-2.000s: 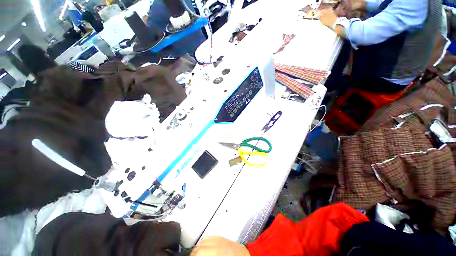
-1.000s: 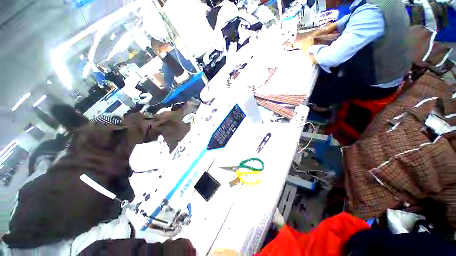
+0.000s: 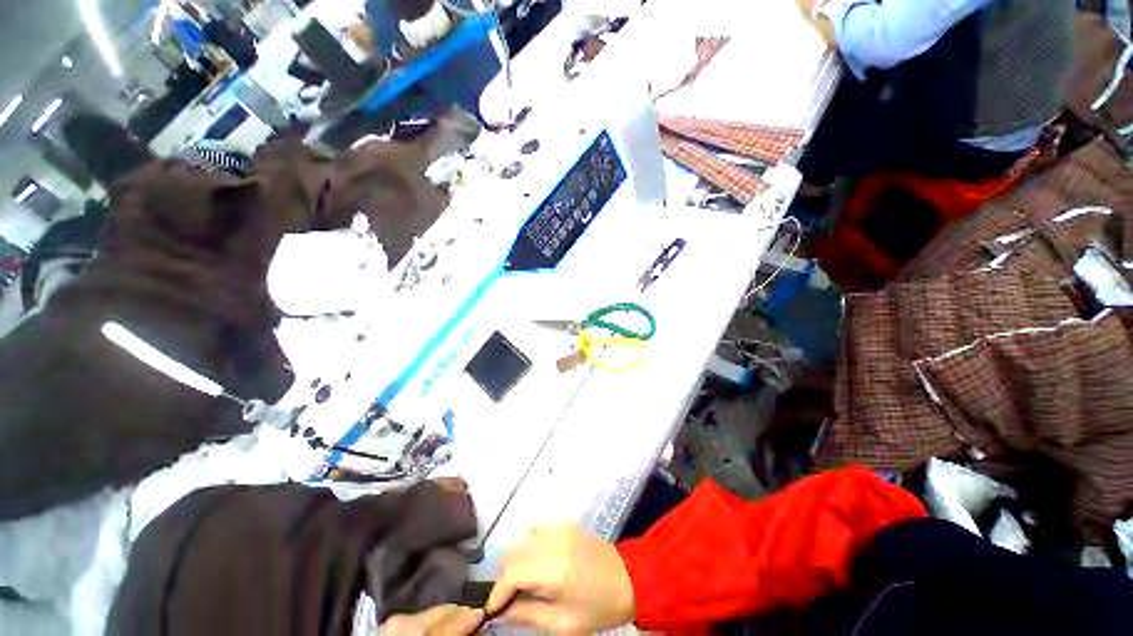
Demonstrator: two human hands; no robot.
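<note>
Dark brown cloth lies bunched at the bottom left, with white cloth beside and under it. My right hand, in a red sleeve, pinches a dark cloth edge at the bottom centre, right of the presser foot area. My left hand pinches the same edge beside it; the bottom of the picture cuts it off. The fingertips of both hands nearly touch. The white sewing machine head with a blue stripe stands above the cloth. The needle tip cannot be made out.
Shears, a small tan card, a black rectangle like a phone and small black nippers lie on the white table. Checked cloth is piled at right. Another person sits at the upper right. More brown cloth is heaped at left.
Both hands have come into view at the bottom, holding the cloth edge; before, only a bit of the right hand showed clearly. The camera view has swung and returned.
</note>
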